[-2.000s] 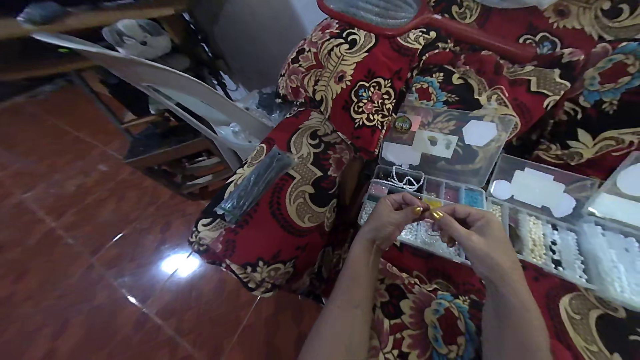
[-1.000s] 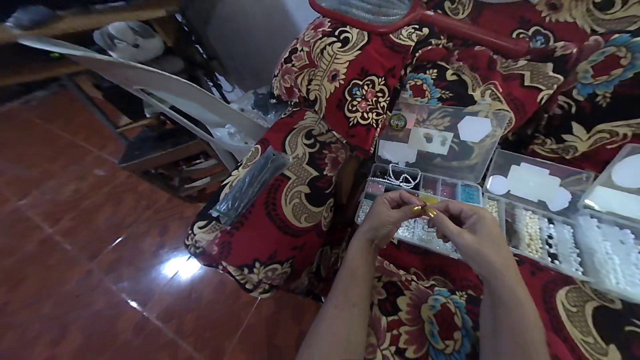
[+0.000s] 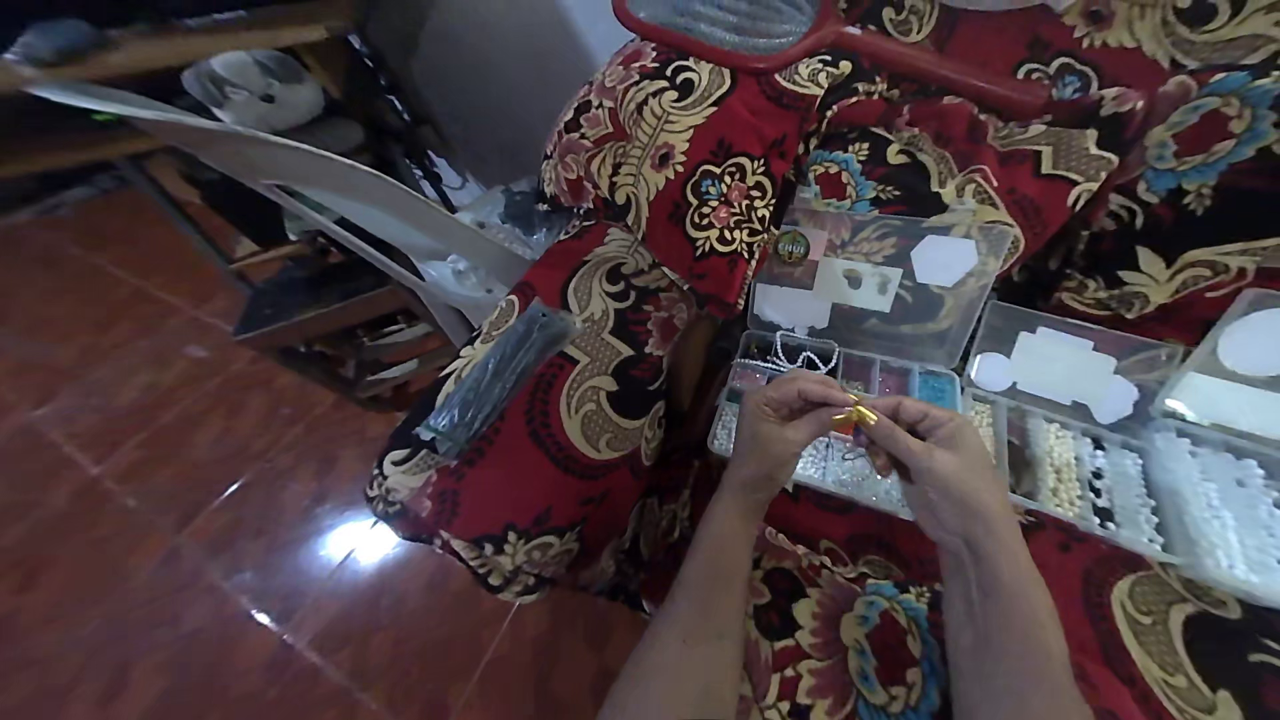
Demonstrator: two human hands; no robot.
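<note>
My left hand (image 3: 785,430) and my right hand (image 3: 935,455) meet fingertip to fingertip over an open clear plastic bead box (image 3: 835,485). Between the pinched fingers is something small, mostly hidden; a bit of orange and purple shows just below them, too small to name. The nails look gold. The box's compartments hold white, clear, pink and turquoise beads, and a strand of small white beads (image 3: 805,355) lies in the upper left one. Its raised lid (image 3: 880,290) has paper pieces and a round sticker on it.
Two more open bead boxes, one with cream, black and white beads (image 3: 1085,480), one with white beads (image 3: 1215,500), sit at right. All rest on a red patterned sofa cover (image 3: 620,400). A plastic-wrapped dark bundle (image 3: 500,380) lies left, near a plastic chair (image 3: 330,180). A red racket (image 3: 900,60) lies behind.
My hands stay together above the bead box, with small shifts of the fingers. The yellow patch seen by the fingertips two seconds ago no longer shows there; orange and purple show below them now.
</note>
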